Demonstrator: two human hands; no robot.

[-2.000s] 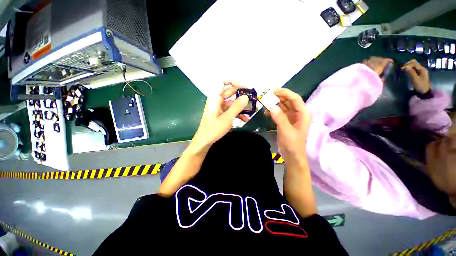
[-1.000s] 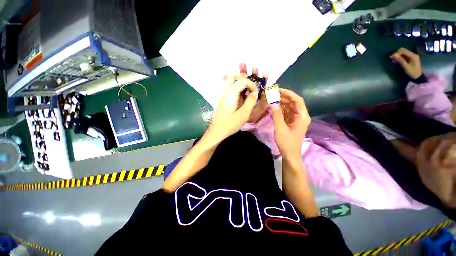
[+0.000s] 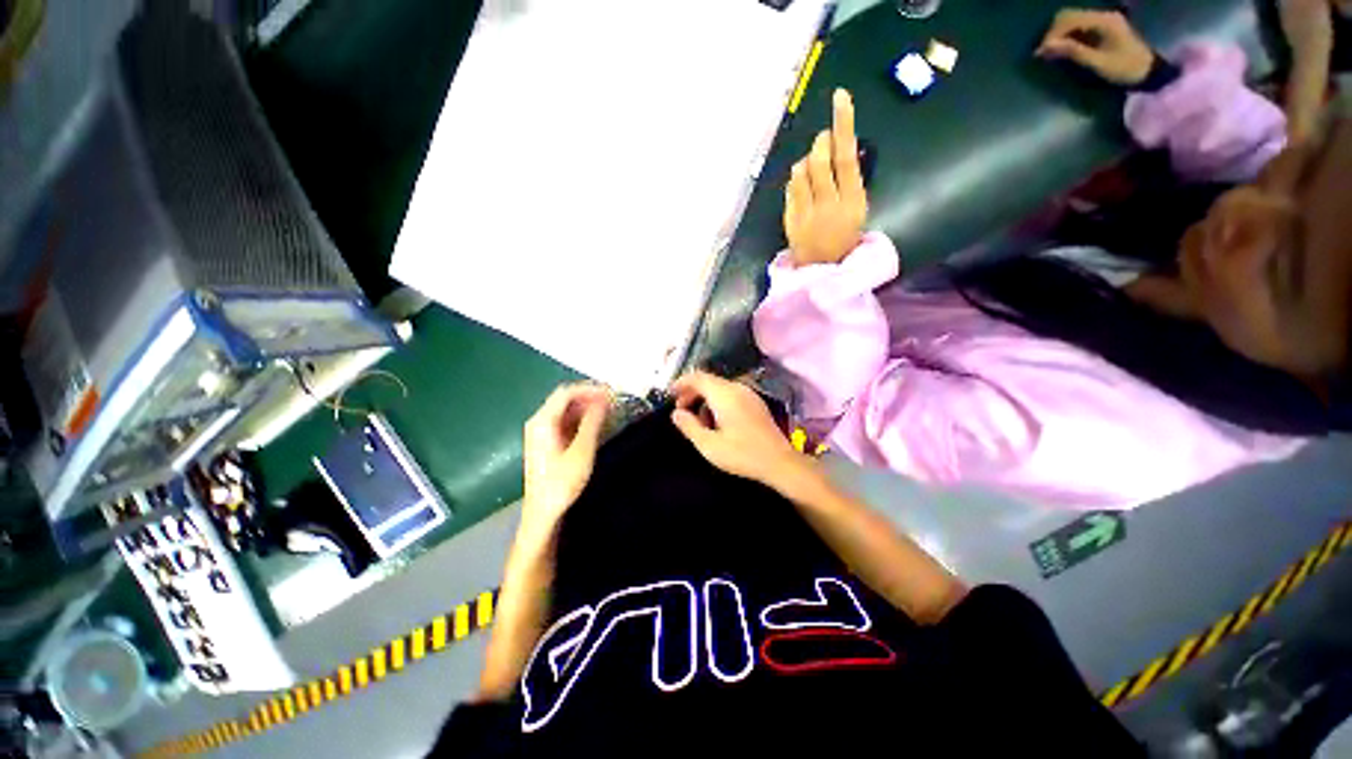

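Note:
My left hand is curled at the near corner of a large white sheet. My right hand is just to its right, with bent fingers. A small dark and glassy thing shows between the fingertips, against my black top. It is too small and blurred to name, and I cannot tell which hand holds it. The pale rectangle is not visible now.
A grey machine with blue edges stands left. Below it are a white tray with dark units and a dark blue panel. A person in pink sits right, one hand raised beside the sheet. Two small pale pieces lie beyond.
The view has turned and shifted. My hands have moved lower, close to my body; the dark housing and pale rectangle are no longer clearly seen. The neighbour's nearer hand now shows beside the sheet.

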